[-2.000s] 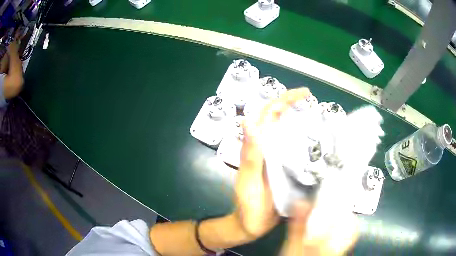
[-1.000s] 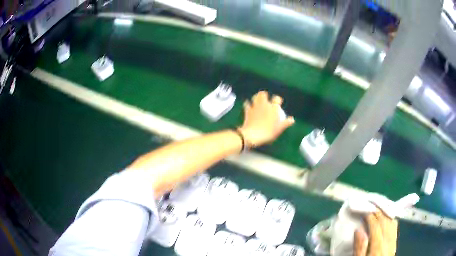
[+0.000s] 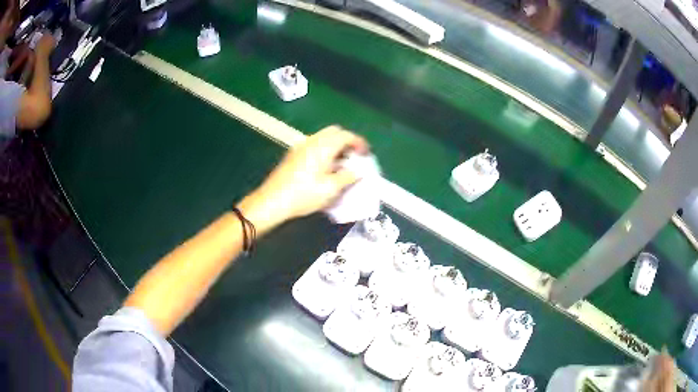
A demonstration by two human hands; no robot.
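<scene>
My left hand [image 3: 318, 172] grips a white plug adapter [image 3: 358, 197] above the pale rail, just behind the rows on the bench. Several white adapters [image 3: 398, 344] stand close together in rows on the dark green bench, pins up. My right hand [image 3: 658, 377] is cut off at the bottom right edge, blurred, beside the clear solvent bottle [image 3: 601, 379], which is also cut off. Whether it holds the bottle or a cloth cannot be told.
Beyond the cream rail [image 3: 459, 233], the green belt [image 3: 383, 115] carries spaced-out white units, some pins up, some socket face up [image 3: 537, 215]. A slanting grey post [image 3: 635, 222] stands at the right. Another person's arm [image 3: 37, 92] shows at the far left.
My left hand has come back from over the belt to the rail, now with an adapter. The view has shifted. My right hand is lower, and the white cloth seen with it earlier is not visible.
</scene>
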